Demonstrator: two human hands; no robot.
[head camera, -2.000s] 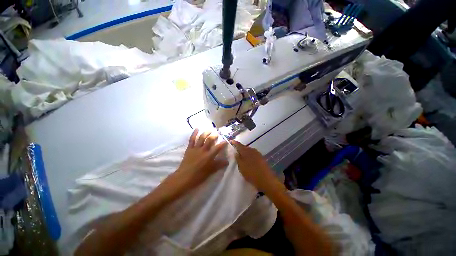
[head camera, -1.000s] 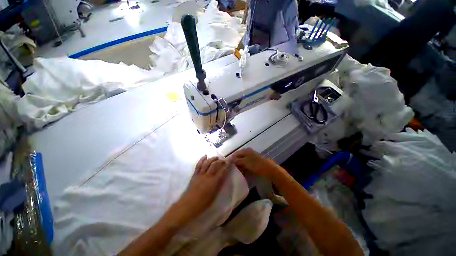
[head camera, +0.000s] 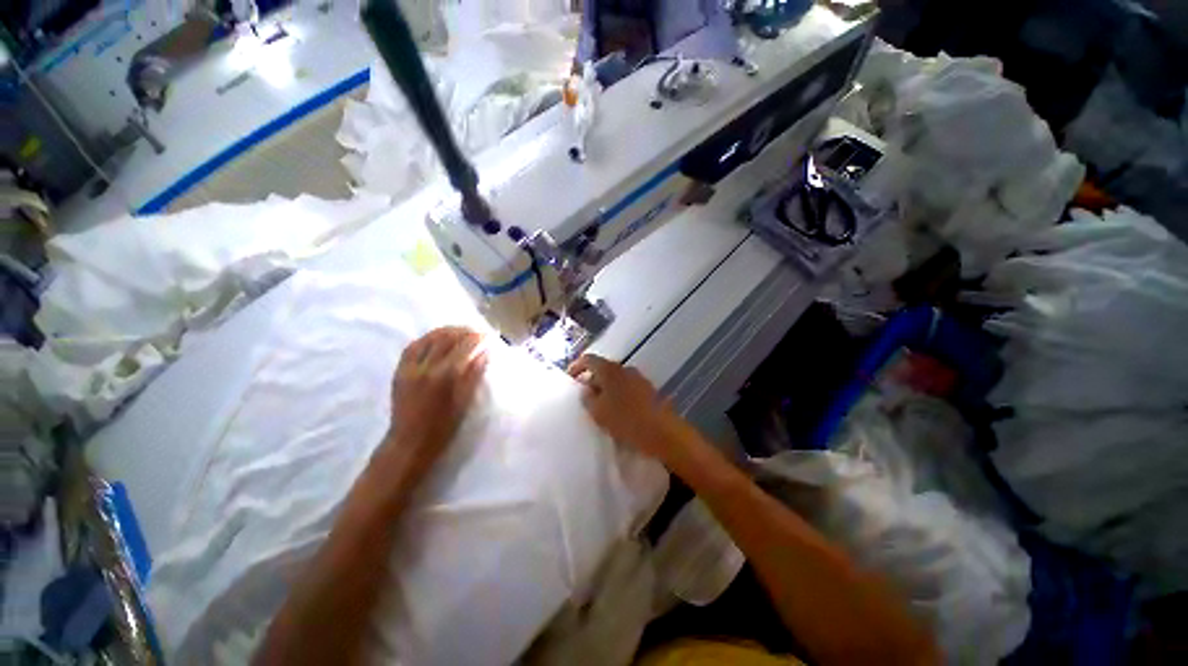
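Observation:
A white garment piece (head camera: 508, 520) lies over the machine table and hangs off its front edge. Its upper edge is at the presser foot (head camera: 554, 345) of the white sewing machine (head camera: 573, 169), where the light is glaring. My left hand (head camera: 437, 371) lies flat on the cloth, left of the foot, fingers forward. My right hand (head camera: 619, 403) is just right of and below the foot, with thumb and fingertips pinching the cloth edge. Glare hides the needle and the exact seam.
A grey tray (head camera: 786, 234) with black-handled scissors (head camera: 823, 215) sits right of the head. A dark green rod (head camera: 424, 104) slants above the needle end. White cloth heaps lie left (head camera: 169, 280) and right (head camera: 1094, 377). A blue-rimmed container (head camera: 870, 358) is below right.
My left hand has moved left and forward over the cloth, away from my right hand. Both hands are nearer the foot than one second ago. The cloth has spread further over the table's left.

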